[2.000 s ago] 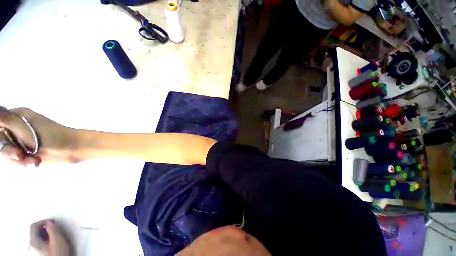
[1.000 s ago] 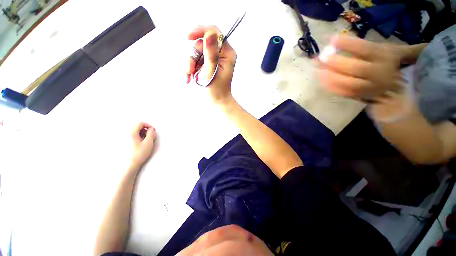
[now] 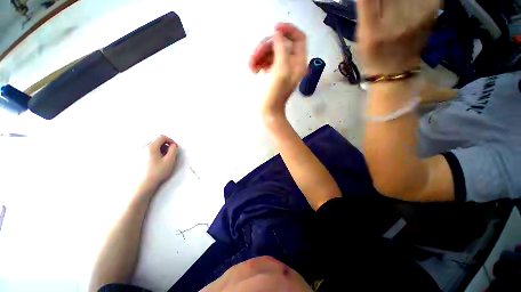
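The navy garment [image 3: 268, 199] lies crumpled over the table's near edge, with thin pale stitch lines. My left hand [image 3: 164, 154] rests on the white table left of it, fingers curled; a faint thin line shows by the fingertips, and I cannot tell what is held. My right hand [image 3: 283, 54] is raised beyond the garment, blurred, fingers bent; no scissors can be made out in it. My right forearm crosses above the garment. A loose thread [image 3: 193, 230] lies beside the garment's left edge.
A navy thread cone [image 3: 312, 76] lies right of my right hand, with black shears [image 3: 348, 69] beyond. Another person's blurred arm [image 3: 394, 137] reaches in at the right. Long dark strips [image 3: 74, 85], a pale ruler and a blue cone lie far left.
The view has swung left since the first frame. My right hand has moved right, and the scissors seen in it are no longer distinguishable. The other person's arm has come further in and up.
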